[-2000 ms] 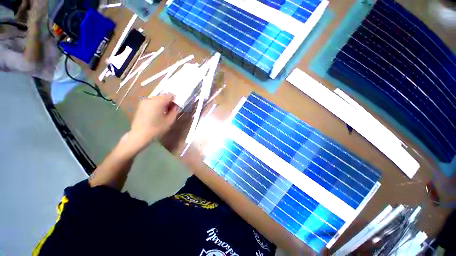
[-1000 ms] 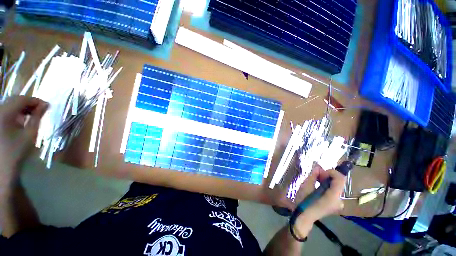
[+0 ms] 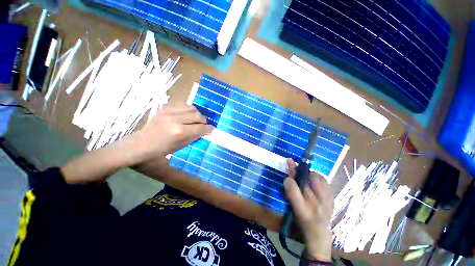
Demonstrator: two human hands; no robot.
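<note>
A blue solar cell panel (image 3: 250,111) lies flat and slanted in front of me, with a wide white strip (image 3: 250,149) across its middle and white strips at its short ends. My left hand (image 3: 174,126) is over the panel's left end, fingertips together at the white strip; whether it holds something cannot be seen. My right hand (image 3: 311,202) grips a dark soldering iron (image 3: 302,169) over the panel's right part. The iron's thin tip points up and away, over the cells; whether it touches them cannot be told.
Heaps of narrow white strips lie left (image 3: 117,91) and right (image 3: 370,208). Behind are a finished stack (image 3: 177,21), a dark unworked stack (image 3: 370,47) and a long white strip (image 3: 312,85). A soldering iron stand (image 3: 432,192) and blue tray (image 3: 462,119) are at right.
My left hand has moved from the left heap onto the panel's left end. My right hand has brought the iron from beside the stand over the panel. The view has shifted and tilted.
</note>
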